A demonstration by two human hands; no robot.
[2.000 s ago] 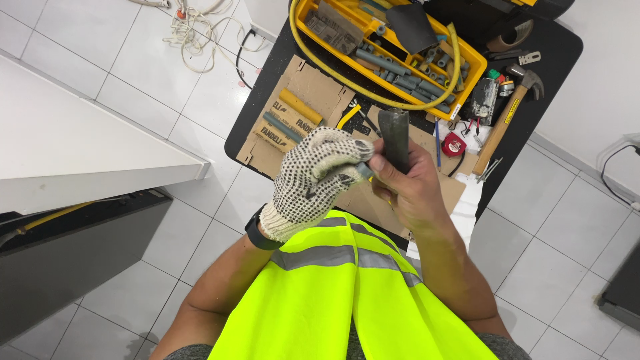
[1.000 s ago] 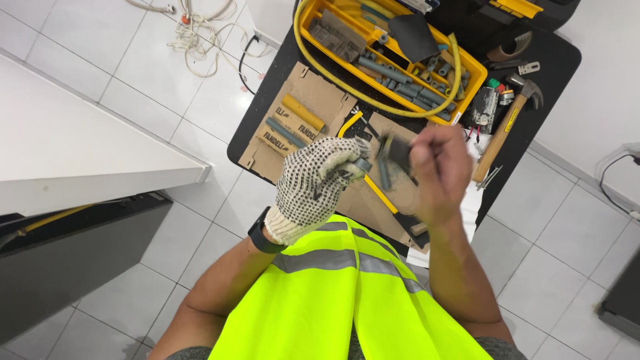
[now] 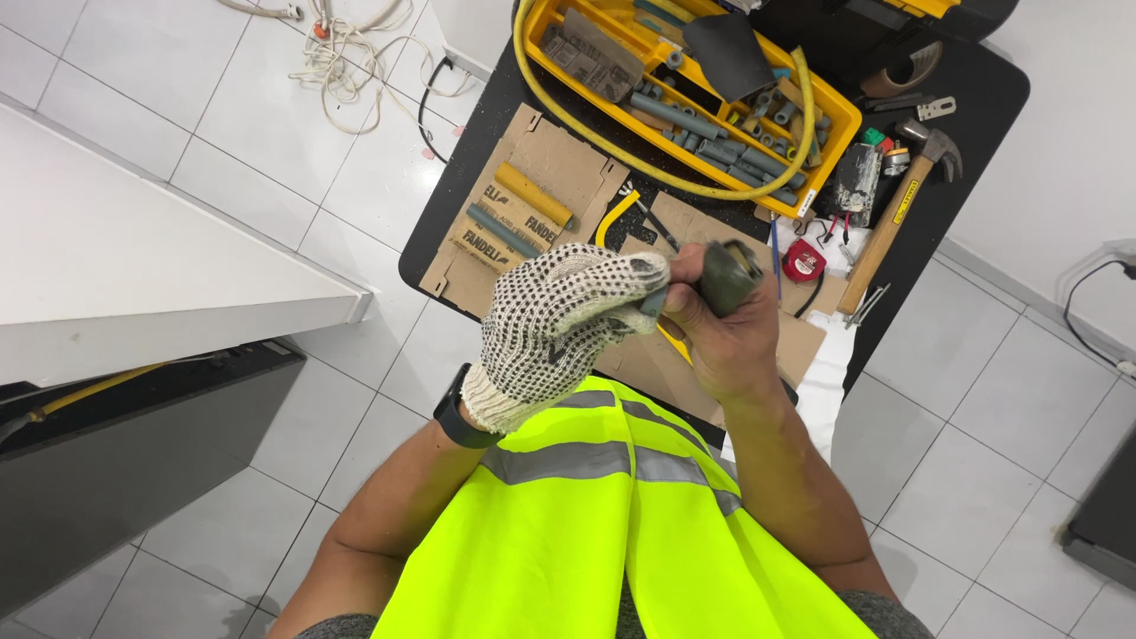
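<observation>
My left hand (image 3: 568, 328), in a white knit glove with dark dots, is closed on a short grey pipe piece (image 3: 654, 302), of which only the end shows. My bare right hand (image 3: 723, 333) pinches a curled dark sheet, seemingly sandpaper (image 3: 729, 277), close to that pipe end. Both hands are over the cardboard (image 3: 661, 377). Below and between them, partly hidden, lies a hacksaw with a yellow frame (image 3: 619, 217). Left of it, a yellow pipe piece (image 3: 534, 195) and a grey pipe piece (image 3: 502, 231) rest on a printed sheet (image 3: 479, 247).
A yellow tray (image 3: 834, 169) of grey fittings and pipe pieces stands at the table's back, with a yellow hose (image 3: 612, 160) around it. On the right lie a claw hammer (image 3: 887, 231), a red tape measure (image 3: 803, 260) and a tape roll (image 3: 901, 71). Cables (image 3: 342, 71) lie on the floor.
My right hand moved up and away from the glove with the dark sheet, then came back beside the pipe end. My left hand stays about where it was.
</observation>
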